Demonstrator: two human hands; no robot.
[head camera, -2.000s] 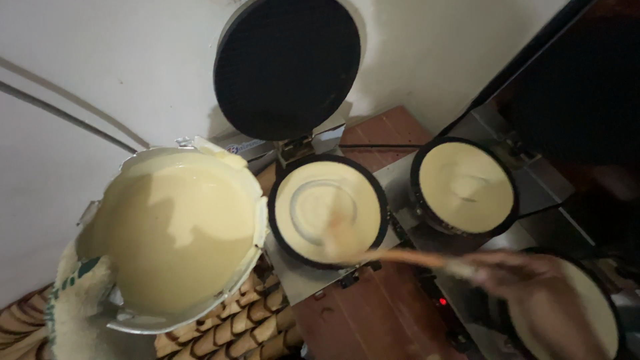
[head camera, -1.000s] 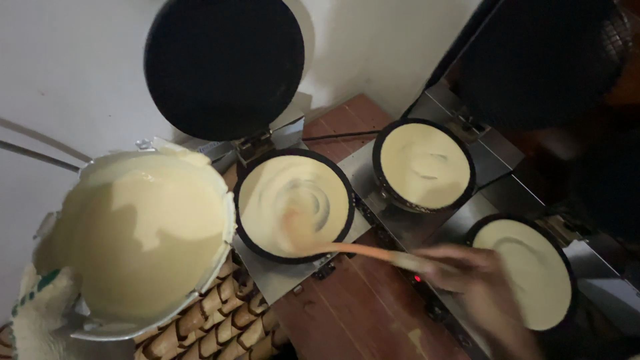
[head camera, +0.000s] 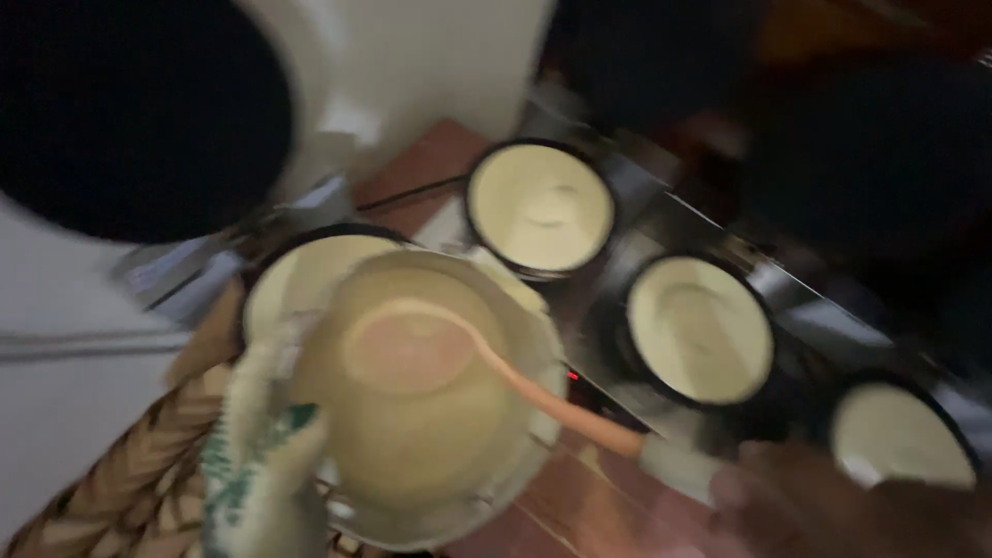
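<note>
My right hand (head camera: 821, 496), blurred at the lower right, grips the pale end of an orange-handled ladle (head camera: 573, 415). The ladle's bowl rests in pale batter (head camera: 418, 457) inside a large round metal bowl (head camera: 546, 457) with a batter-crusted rim. A cloth with green marks (head camera: 263, 480), or a glove, lies at the bowl's left side; my left hand seems to be there, but its fingers are unclear. Behind the bowl, a round black hot plate (head camera: 310, 271) full of batter is partly covered. Further round plates of batter (head camera: 542, 205) stand to the right.
A large black round lid (head camera: 139, 116) stands raised at the upper left, with dark lids (head camera: 868, 155) at the upper right. Woven basketwork (head camera: 147, 457) lies at lower left. Reddish-brown tiles (head camera: 558, 496) and a small red light (head camera: 573, 375) show beside the metal appliances.
The ladle has gone from the nearest hot plate into the batter bowl. The bowl has moved right and now overlaps that plate. The view has shifted right.
</note>
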